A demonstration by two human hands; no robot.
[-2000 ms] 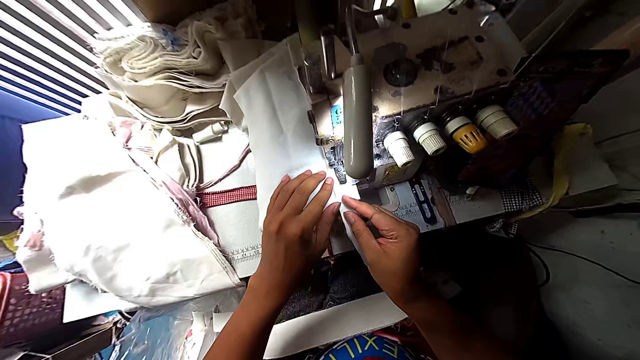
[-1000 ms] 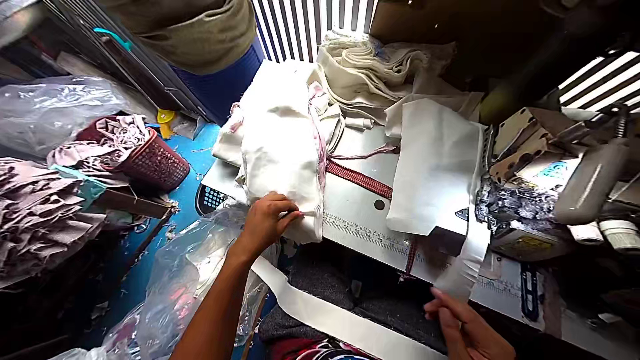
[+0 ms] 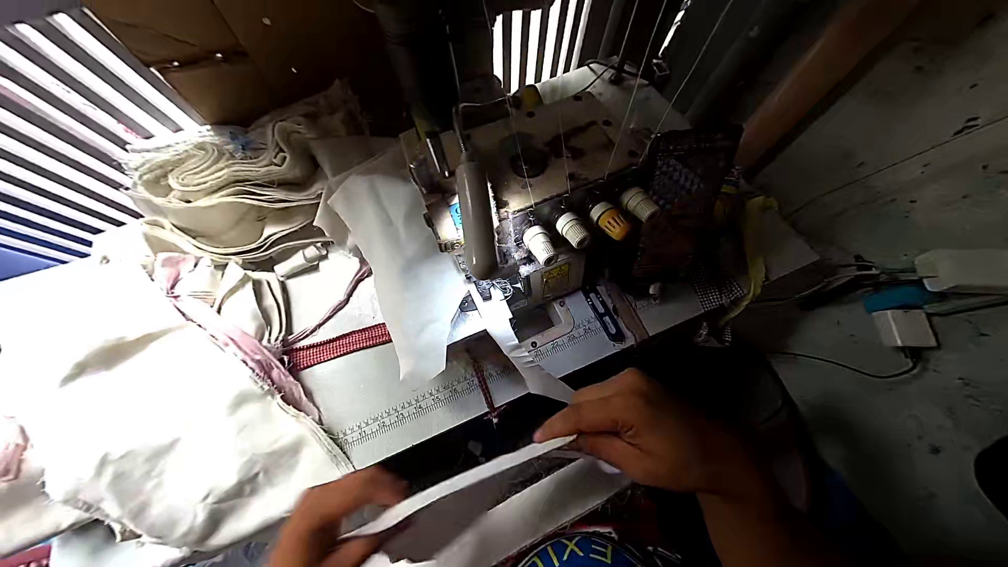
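Note:
Between my hands a piece of white fabric (image 3: pixel 465 492) is stretched above my lap. My left hand (image 3: pixel 339 512), somewhat blurred, grips its left end, and my right hand (image 3: pixel 630 433) pinches its right end. Behind them is an overlock sewing machine (image 3: pixel 551 165) with white and yellow tension knobs. A narrow white fabric strip (image 3: pixel 508 339) runs from the machine's presser foot area down toward my right hand. Left of the foot, a wider white fabric piece (image 3: pixel 405 276) lies over the table. Further left is a large pile of white fabric (image 3: pixel 181 441).
Folded cream cloth (image 3: pixel 228 189) is stacked at the back left. A red checked strip (image 3: pixel 339 346) lies on the table near a printed ruler scale (image 3: pixel 409 413) along the front edge. Cables and a white plug (image 3: pixel 906 327) are at the right.
One second ago my left hand was on the white pile; now it grips fabric at my lap, near my right hand. The view has swung back toward the machine.

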